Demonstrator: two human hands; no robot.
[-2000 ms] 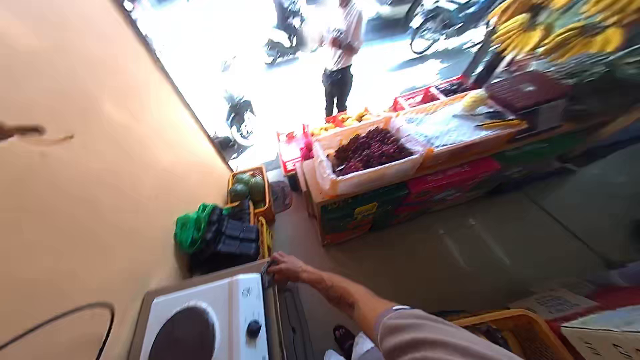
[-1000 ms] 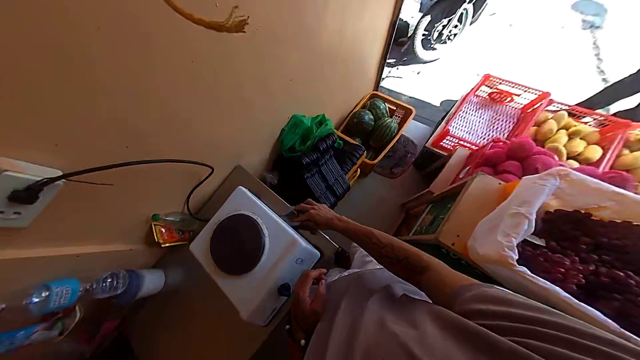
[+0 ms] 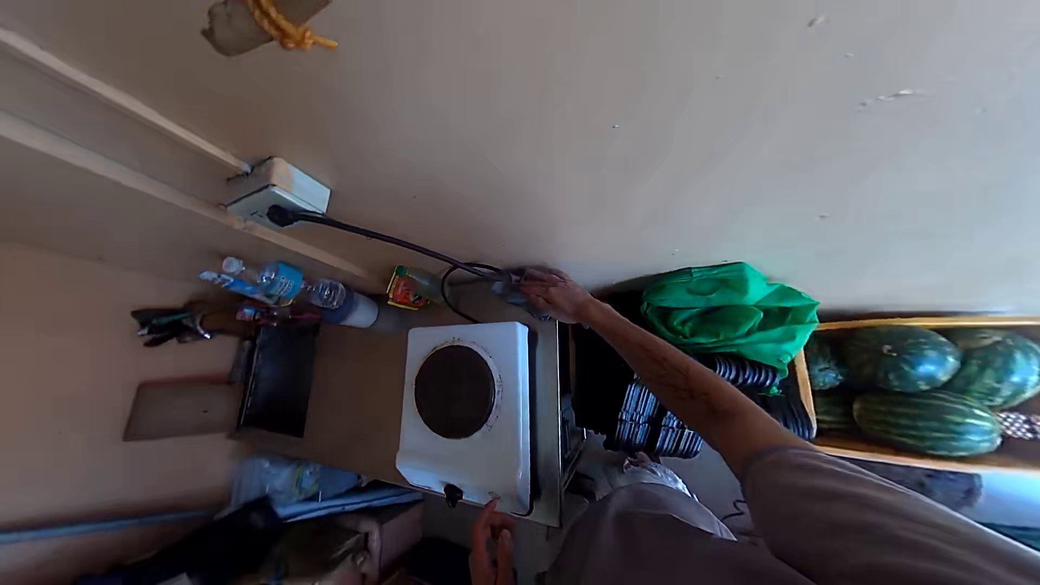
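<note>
A white single-burner electric hot plate with a dark round burner and a black knob stands on a counter. Beyond its far right corner, close to the wall, my right hand holds a grey-blue cloth, partly hidden by the fingers. My left hand is just below the hot plate's front edge, right of the knob, its fingers apart and nothing visible in them. A black cord runs from a wall outlet box to behind the hot plate.
Plastic bottles and a small colourful packet stand along the wall. A dark tray lies at the counter's left. Right of the counter are black stacked containers, a green bag and a crate of watermelons.
My right hand has moved from the counter's right edge near the hot plate to the back by the wall. The view has turned from the street and fruit stall toward the wall.
</note>
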